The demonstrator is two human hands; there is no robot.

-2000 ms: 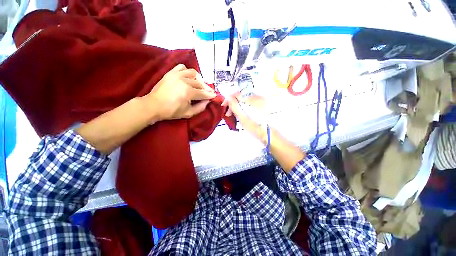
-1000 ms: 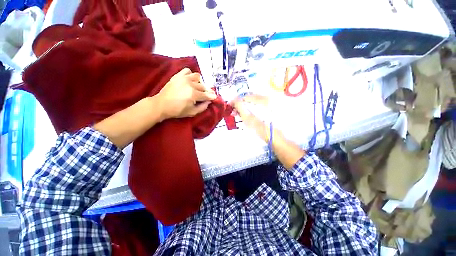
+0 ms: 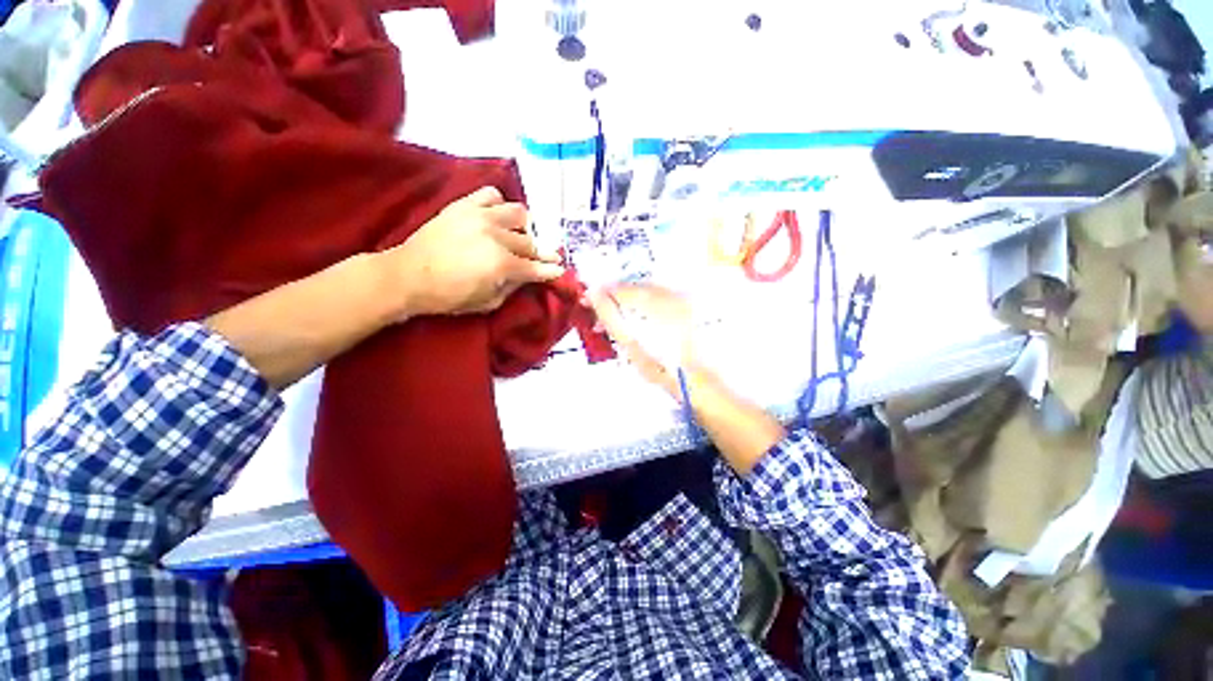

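A large dark red garment piece (image 3: 306,200) lies on the table left of the needle, and one part hangs over the front edge. My left hand (image 3: 472,253) grips its edge just left of the presser foot (image 3: 605,237). My right hand (image 3: 645,326) has its fingertips at the narrow red seam end (image 3: 592,333), in front of the presser foot; overexposure blurs the fingers. The needle tip cannot be made out. Red and yellow-orange scissors handles (image 3: 772,248) lie right of the needle; the blades are not visible.
The white sewing machine (image 3: 798,80) spans the back. Blue cord (image 3: 821,313) and a small dark tool (image 3: 858,319) lie at right, near the table's front edge (image 3: 612,456). Khaki cut pieces (image 3: 1051,466) heap beyond. Red cloth (image 3: 299,625) and a blue bin edge (image 3: 253,556) show below.
The view has shifted slightly. Both hands stay near the presser foot on the red cloth. The right fingers and the small red end have shifted slightly relative to each other.
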